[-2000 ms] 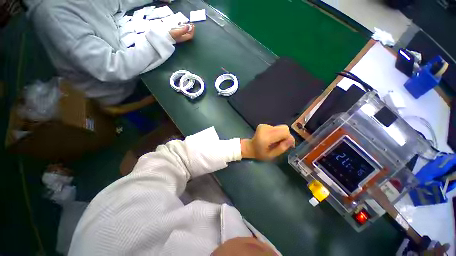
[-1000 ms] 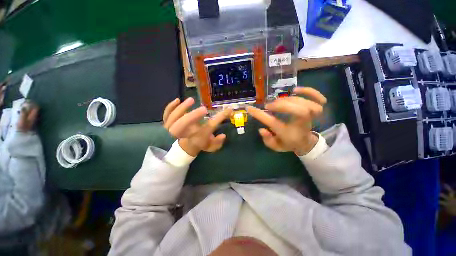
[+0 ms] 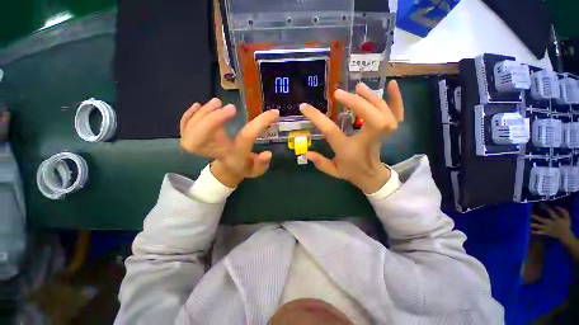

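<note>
The thermostat display unit (image 3: 293, 79) sits in the orange-brown nest (image 3: 251, 82) of the clear test fixture (image 3: 292, 32). Its black screen shows white-blue characters. My left hand (image 3: 230, 139) has its index fingertip at the lower left of the screen. My right hand (image 3: 359, 136) has its index fingertip at the lower middle of the screen. Both hands hold nothing, with fingers apart. The yellow connector (image 3: 298, 143) with a white tip is at the fixture's front edge, between my hands. The red rocker switch (image 3: 359, 122) is partly hidden by my right hand.
White cable coils (image 3: 95, 120) and a black foam sheet (image 3: 164, 70) lie at left. A dark rack (image 3: 477, 174) of units with vented backs stands at right. A blue holder (image 3: 424, 14) is behind the fixture. Another person's hands (image 3: 553, 223) show at the right edge.
The screen characters changed from digits like "21" to other figures. Both index fingertips moved from the nest's front edge up onto the screen's lower part. The red switch and left-hand person are less visible.
</note>
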